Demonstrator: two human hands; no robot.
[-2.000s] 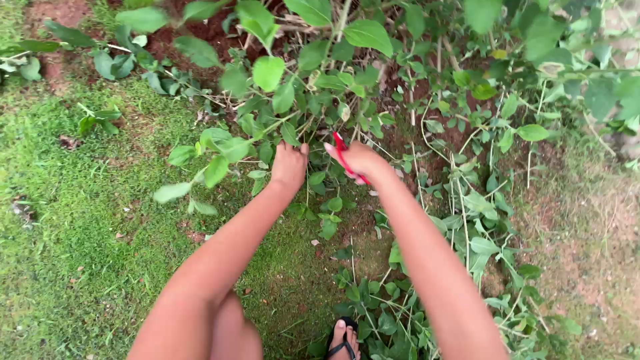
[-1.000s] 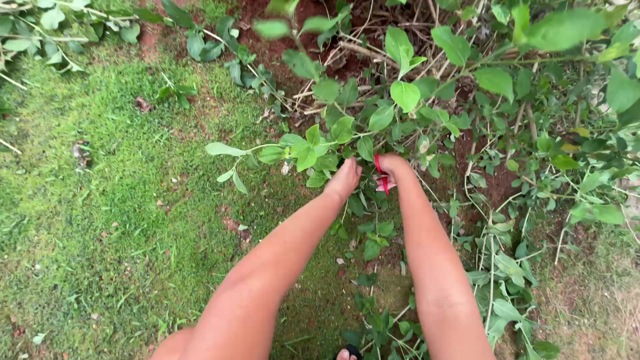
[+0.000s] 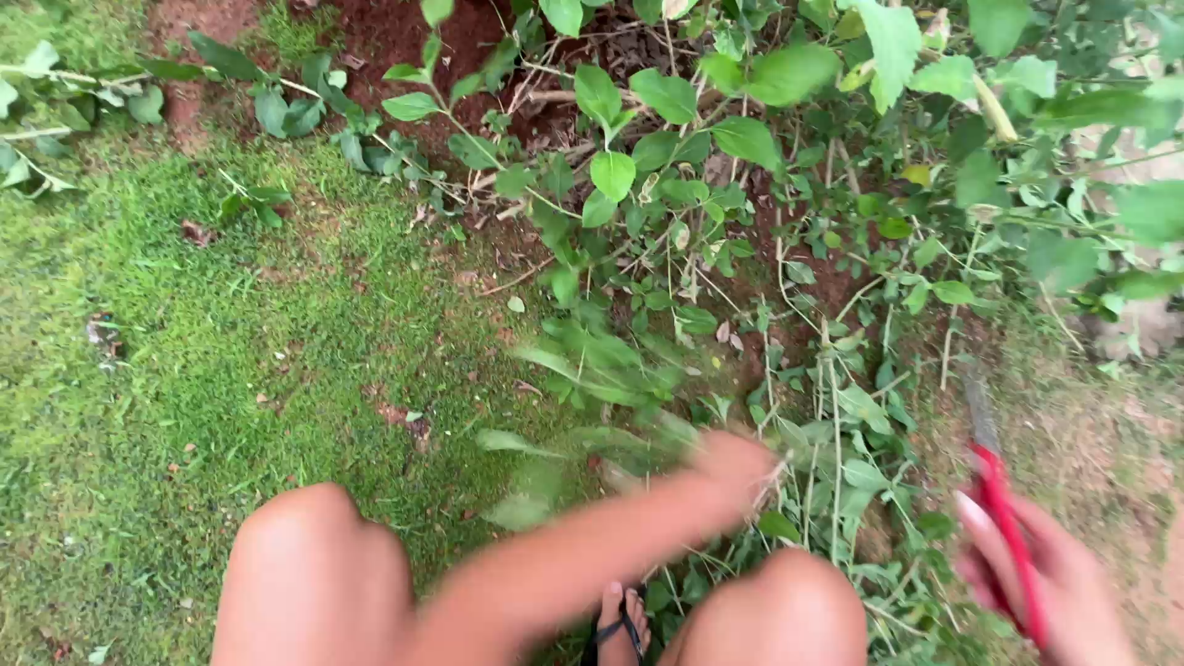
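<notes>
Low in the centre, my left hand (image 3: 731,467) is blurred and closed on a leafy branch (image 3: 601,379), whose leaves trail up and left of the fist and whose stem end pokes out to the right. At the lower right my right hand (image 3: 1045,564) grips red-handled scissors or shears (image 3: 1004,527), the metal blades pointing up and looking closed. The leafy shrub (image 3: 684,176) stands ahead of both hands, its stems rising from reddish soil.
Cut-looking leafy stems (image 3: 832,444) lie in a pile between my hands. More leafy branches (image 3: 305,102) lie at the upper left. Short grass (image 3: 305,351) covers the left side. My knees and a sandalled foot (image 3: 622,624) are at the bottom.
My hands were close together at the shrub's stems; they are now far apart. The left hand has come down with a branch in it, and the right hand has moved right with the red tool.
</notes>
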